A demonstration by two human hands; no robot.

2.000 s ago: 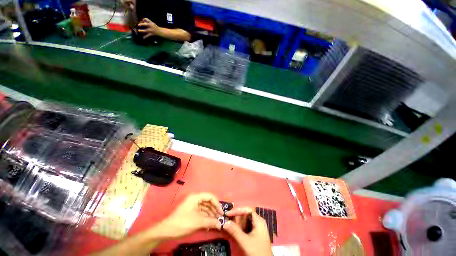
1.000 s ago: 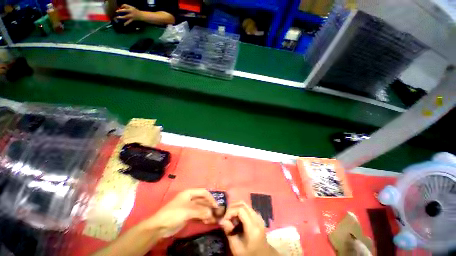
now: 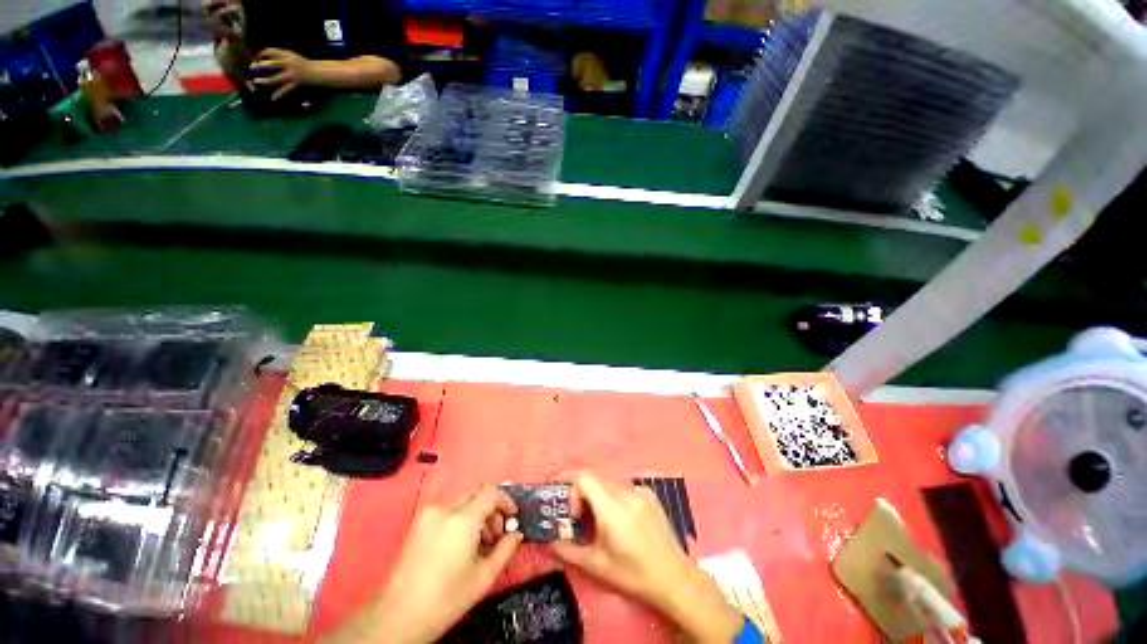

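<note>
A small dark panel [image 3: 543,511] with several round light details is held flat between my two hands. My left hand [image 3: 459,541] grips its left end with thumb and fingers, beside a small white round spot. My right hand [image 3: 619,535] grips its right end. A black device housing [image 3: 535,613] lies on the red mat just below my hands, partly hidden by my left hand and cut off by the bottom edge. Black foam strips [image 3: 672,507] lie right of my right hand, which partly covers them. A pale sheet [image 3: 740,589] lies beside my right wrist.
On the left are clear blister trays [image 3: 94,466], patterned yellow-tan sheets [image 3: 271,541] and a black device [image 3: 356,429]. On the right are a white stick [image 3: 726,438], parts box [image 3: 805,423], glue gun [image 3: 927,601] on card, dark strip and fan [image 3: 1082,466]. Beyond the green belt, a person works.
The view has shifted. My hands have moved apart to the panel's two ends, and its face with round details now shows. The glue gun has come further into view.
</note>
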